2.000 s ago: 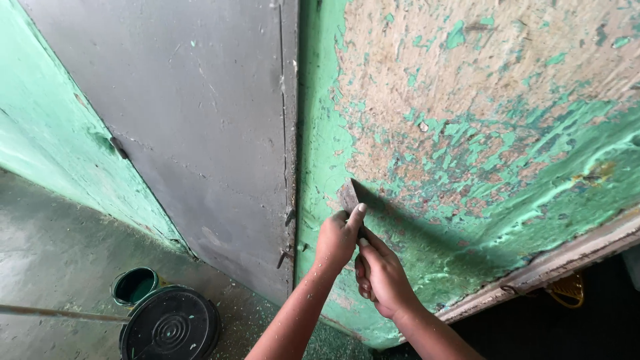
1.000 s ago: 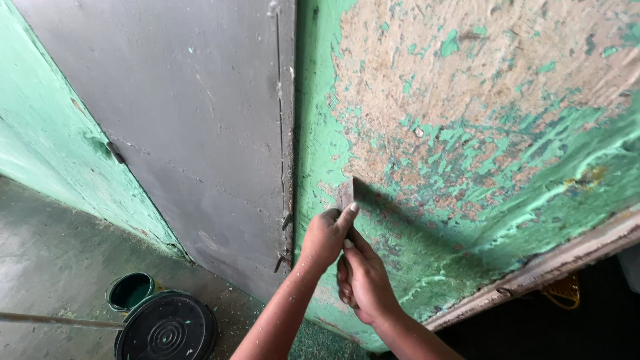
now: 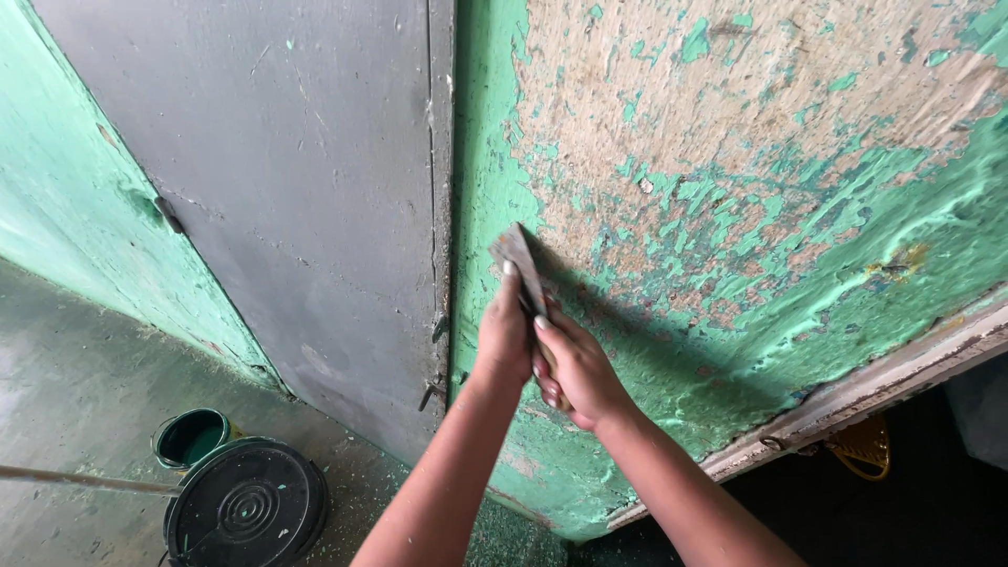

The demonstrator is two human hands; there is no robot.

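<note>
A putty knife with a wide metal blade [image 3: 520,256] meets the green painted wall [image 3: 787,339] near the left edge of a large patch of bare plaster. My left hand [image 3: 505,335] grips it close to the blade, with the thumb lying along the metal. Just below and to the right, my right hand [image 3: 579,366] is closed around the handle, most of which the fingers hide. Ragged flakes of green paint surround the pinkish bare patch.
Left of the wall stands a grey door [image 3: 315,197] with a bolt [image 3: 429,394] low on its edge. On the floor are an open paint can [image 3: 193,437], a black round lid [image 3: 248,504], a pole [image 3: 87,479] and scattered paint chips. A worn frame [image 3: 882,394] borders a dark opening at lower right.
The blade has turned from nearly upright to tilted up and left, with both hands still holding the knife.
</note>
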